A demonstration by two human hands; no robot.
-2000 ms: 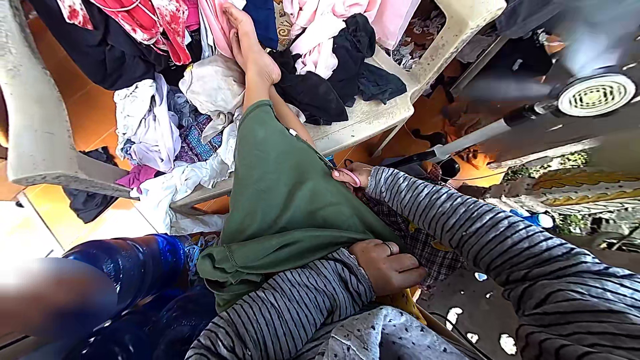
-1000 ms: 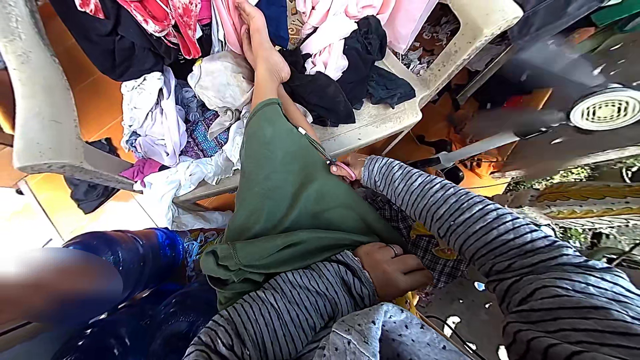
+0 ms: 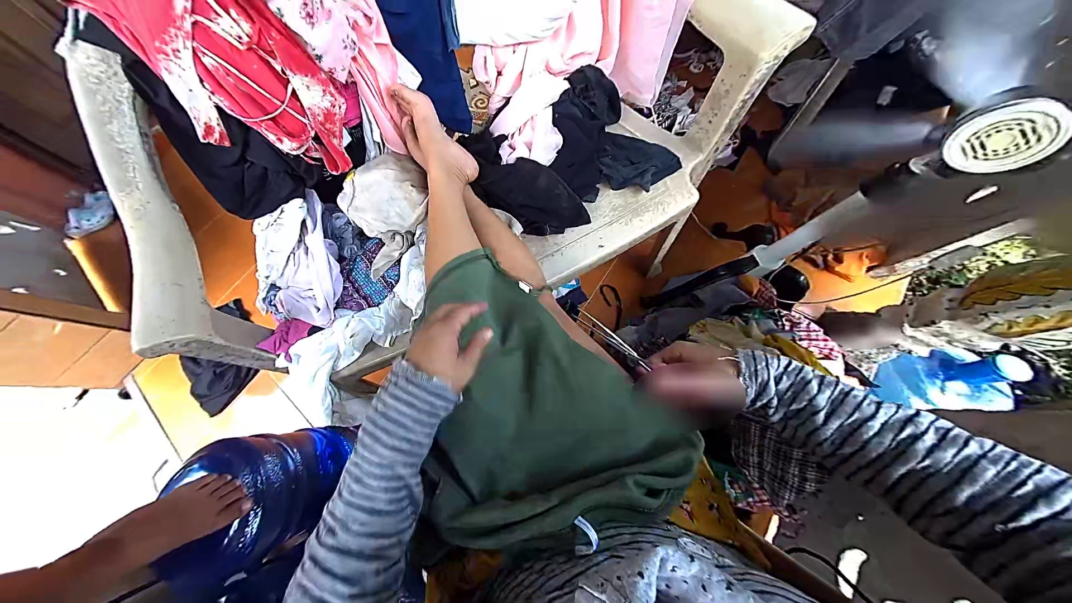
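A dark green cloth garment (image 3: pixel 553 419) lies spread over the wearer's lap and legs, with a small white tag at its lower edge. My left hand (image 3: pixel 450 345) rests on the garment's upper left part, its fingers apart and holding nothing. At the garment's right edge my right hand (image 3: pixel 691 377), partly blurred, is closed around the handles of a pair of scissors (image 3: pixel 615 342). The blades point up and left, beside the bare leg. The handles are mostly hidden by the fingers.
Bare feet rest on a pale plastic chair (image 3: pixel 620 222) heaped with clothes, among them a red garment (image 3: pixel 251 84) and black cloth (image 3: pixel 536 193). Another person's foot (image 3: pixel 201 502) is on blue wrapped plastic (image 3: pixel 276 477) at lower left. A fan (image 3: pixel 1005 134) stands at upper right.
My left hand has moved from the garment's lower right side to its upper left part. My right hand has shifted away from the garment's edge, and the scissor blades now show.
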